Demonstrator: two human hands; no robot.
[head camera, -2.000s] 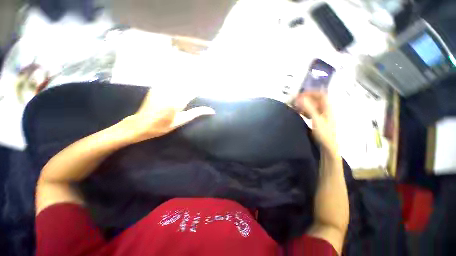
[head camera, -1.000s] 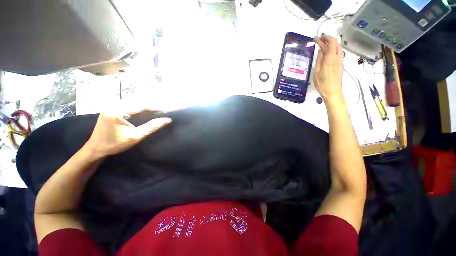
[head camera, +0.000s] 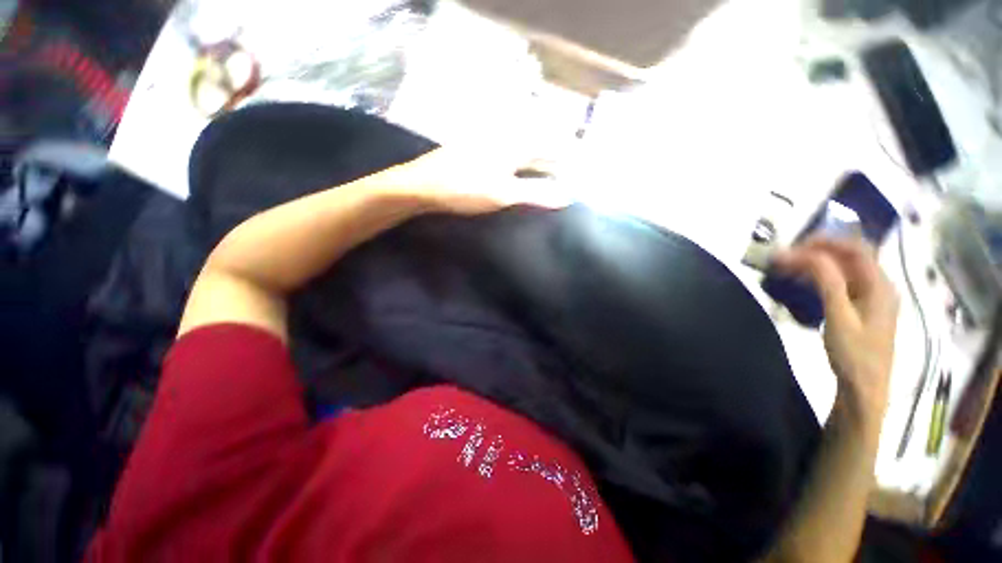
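Observation:
The black garment piece (head camera: 494, 275) lies over my lap and the table edge, with a wrinkled, shiny lower part. My left hand (head camera: 494, 181) is at its upper edge, washed out by glare; its fingertips cannot be made out. My right hand (head camera: 846, 291) is blurred and over the lower part of the dark smartphone (head camera: 863, 207), thumb and fingers bent. A small yellowish-grey thing (head camera: 757, 255) is by its fingertips; whether it is held cannot be told. The needle area is lost in glare.
The machine head (head camera: 615, 22) is at the top. Scissors (head camera: 225, 77) and clear film (head camera: 341, 61) are at upper left. A second black device (head camera: 906, 105) is beyond the smartphone. A yellow-green tool (head camera: 937, 416) and a thin stick (head camera: 916, 396) are at right. A red coiled hose (head camera: 88, 83) is at far left.
The view has turned, showing more of the left side. My right hand has moved from beside the smartphone onto its lower part. My left hand has moved right along the garment's upper edge.

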